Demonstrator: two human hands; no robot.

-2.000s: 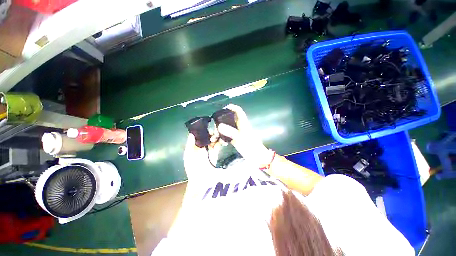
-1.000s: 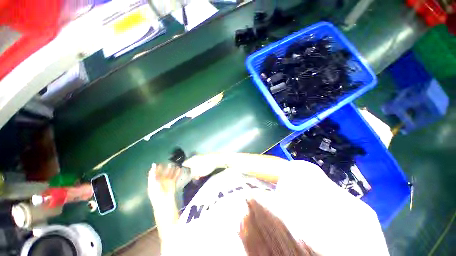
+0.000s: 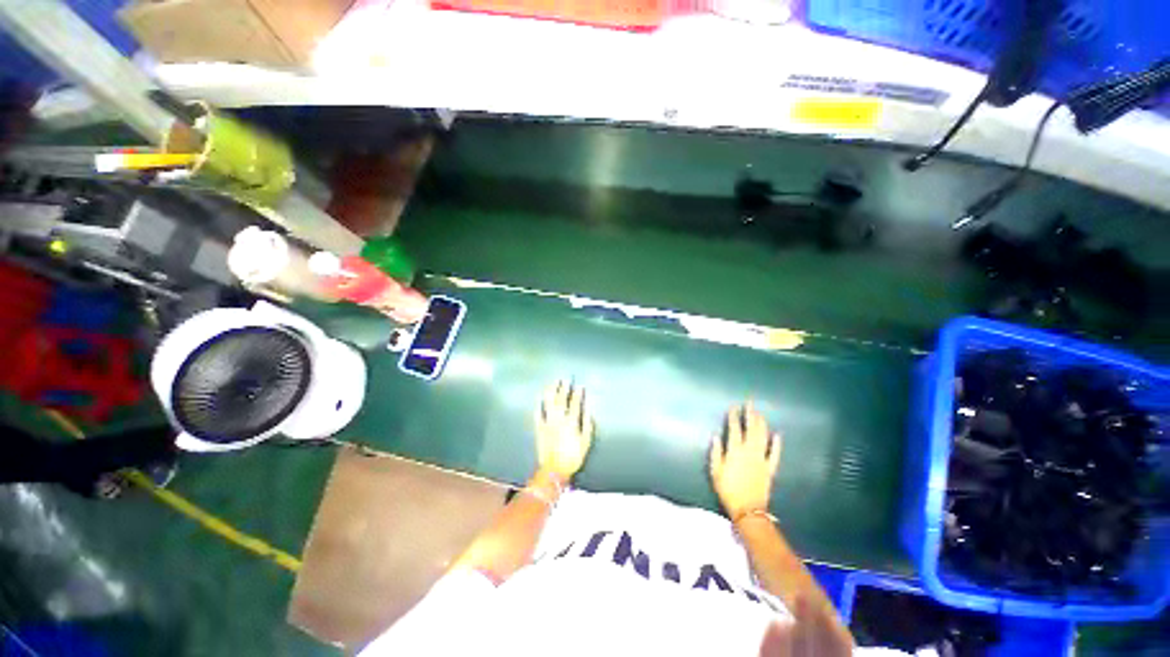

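My left hand [image 3: 563, 434] lies palm down on the green bench [image 3: 642, 424], left of the middle, fingers apart and holding nothing. My right hand [image 3: 746, 462] lies palm down on the bench to the right, also empty with fingers apart. The upper blue basket [image 3: 939, 475], heaped with black corded power adapters [image 3: 1052, 475], stands at the right. Part of the lower blue bin [image 3: 1046, 634] shows below it, with dark adapters inside. More black adapters [image 3: 1059, 270] lie on the far side of the bench.
A smartphone [image 3: 434, 336], a red bottle [image 3: 372, 286] and a white fan [image 3: 244, 383] are at left. A cardboard sheet [image 3: 398, 546] is at the near edge. A white shelf [image 3: 616, 80] crosses the top, with black cords [image 3: 994, 141] hanging over it at right.
My hands held two black adapters 2 s ago and were together near one adapter 1 s ago; now they are apart, flat and empty. The view has turned, showing more of the shelf.
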